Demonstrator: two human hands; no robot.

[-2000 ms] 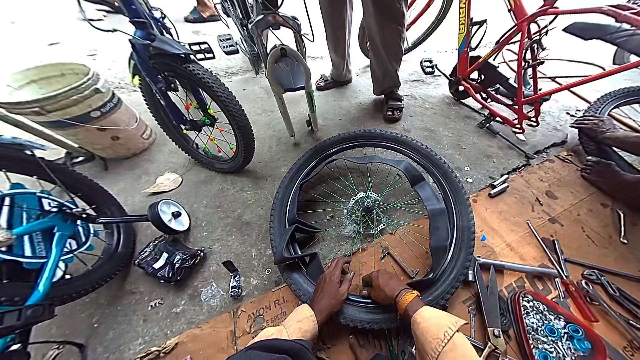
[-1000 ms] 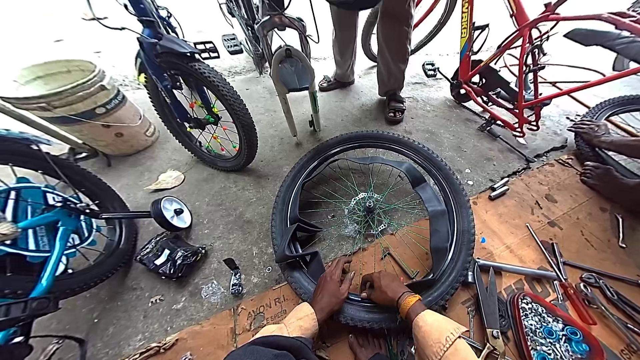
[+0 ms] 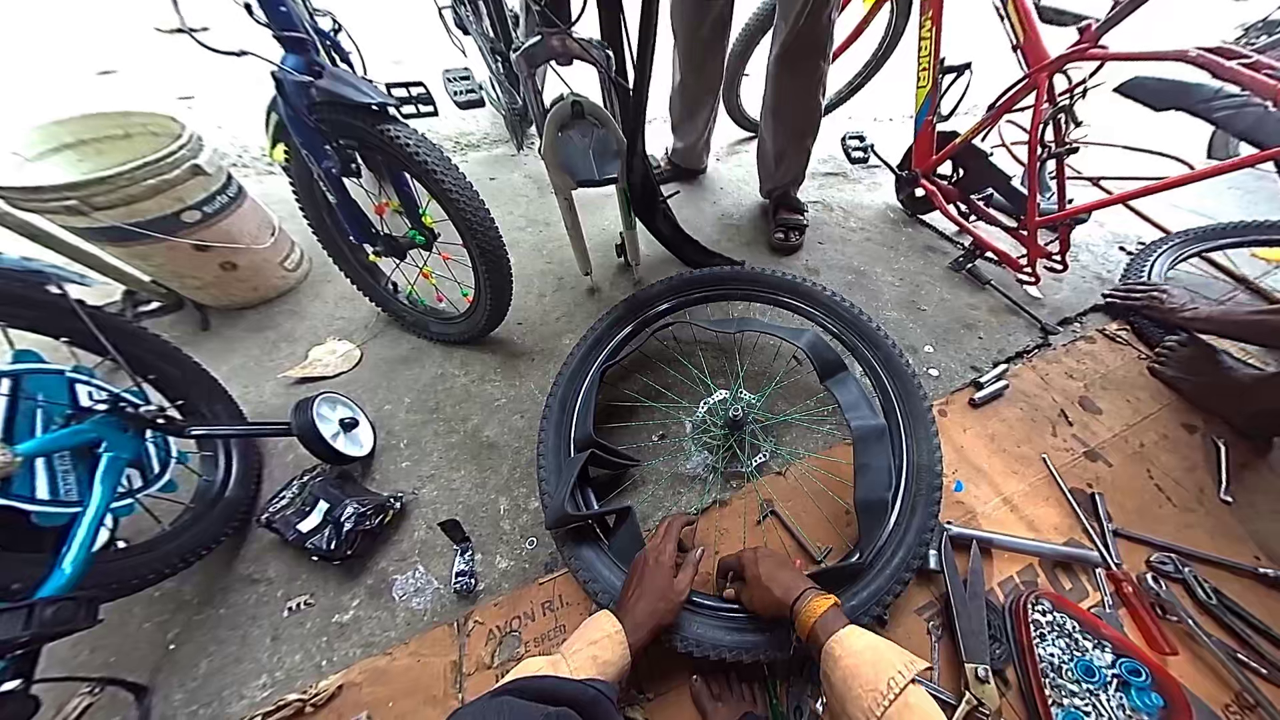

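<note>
A bicycle wheel with a knobbly black tyre (image 3: 915, 400) lies flat in front of me, partly on cardboard. Green spokes run to its hub (image 3: 736, 412). A limp black inner tube (image 3: 850, 390) hangs loosely inside the rim, folded at the left side. My left hand (image 3: 657, 577) grips the near edge of the wheel at the tube, left of centre. Close beside it on the right, my right hand (image 3: 765, 582), with an orange band at the wrist, has its fingers curled on the tube and rim. The tube is partly hidden under both hands.
Scissors (image 3: 968, 610), pliers (image 3: 1200, 600) and a red tray of small hardware (image 3: 1020, 640) lie on the cardboard (image 3: 1040, 440) at right. A person's hand (image 3: 1150, 300) rests by another wheel. Bicycles, a bucket (image 3: 240, 240) and a standing person's legs (image 3: 790, 100) surround the work.
A black tyre-like strip now hangs beside the fork behind the wheel; it was not visible there before. My hands stay at the near rim.
</note>
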